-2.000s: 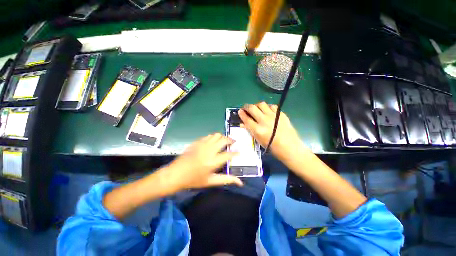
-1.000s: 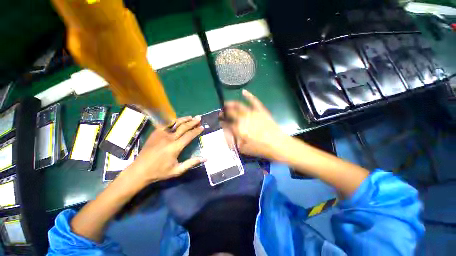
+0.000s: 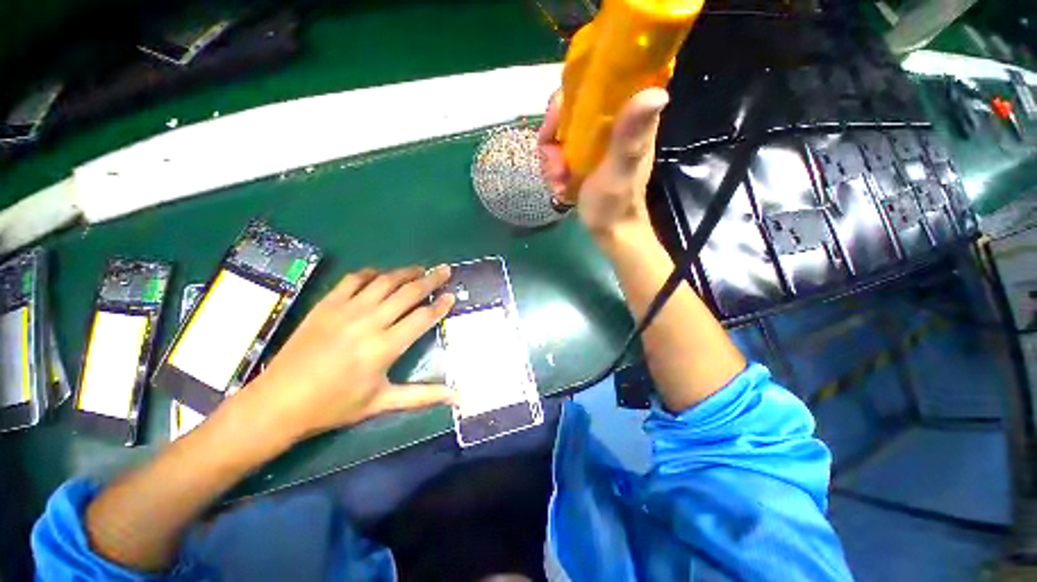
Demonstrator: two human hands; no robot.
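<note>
A phone assembly (image 3: pixel 491 362) with dark ends, a white middle and a thin light rim lies on the green mat in front of my body. My left hand (image 3: pixel 362 341) rests at its left side, with fingertips on its dark top end and thumb at the left edge. My right hand (image 3: pixel 608 159) is closed around the yellow-orange electric screwdriver (image 3: pixel 620 85), over the right edge of the round screw dish (image 3: pixel 519 174). The screwdriver's tip is at the dish's right edge. Single screws cannot be made out.
Several waiting phones (image 3: pixel 114 352) lie at left, some overlapping. The glossy black blister tray (image 3: pixel 785 216) lies at right. A black cable (image 3: pixel 707 233) crosses my right forearm. A long white strip (image 3: pixel 307 136) runs behind. More phones (image 3: pixel 188 36) lie at the far left.
My right hand has left the phone and taken hold of the screwdriver, which is now at the dish. My left hand stays on the phone. The view has shifted.
</note>
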